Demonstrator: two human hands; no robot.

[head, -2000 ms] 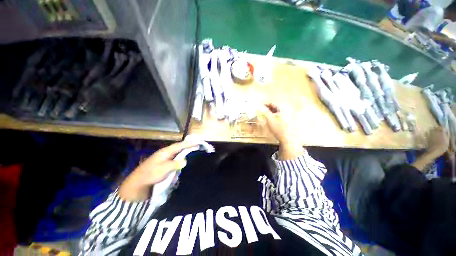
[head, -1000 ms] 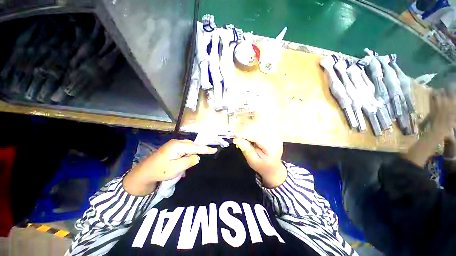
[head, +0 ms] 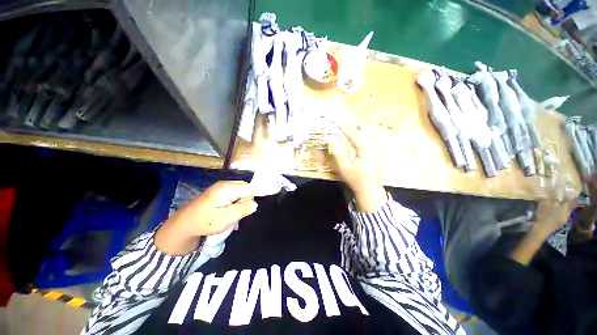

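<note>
My left hand (head: 213, 212) is closed around a pale grey-white limb part (head: 270, 183) over my lap, just below the bench edge. One end of the part sticks out toward the right, and its other end hangs below the hand. My right hand (head: 355, 160) is over the bench at the small pile of thin pins (head: 314, 144). Its fingers reach toward the pile, and glare hides whether they hold a pin. A row of limb parts (head: 278, 85) lies behind, against the oven side.
A grey oven (head: 190, 59) with dark limbs inside stands at left. A round container (head: 320, 66) and a white nozzle bottle (head: 353, 65) stand behind the pins. More limbs (head: 481, 124) lie at right. Another person's hands (head: 556, 212) are at far right. A green belt (head: 393, 33) runs behind.
My right hand has moved from beside the limb part in my left hand up to the pins on the bench. My left hand still holds the part in nearly the same place.
</note>
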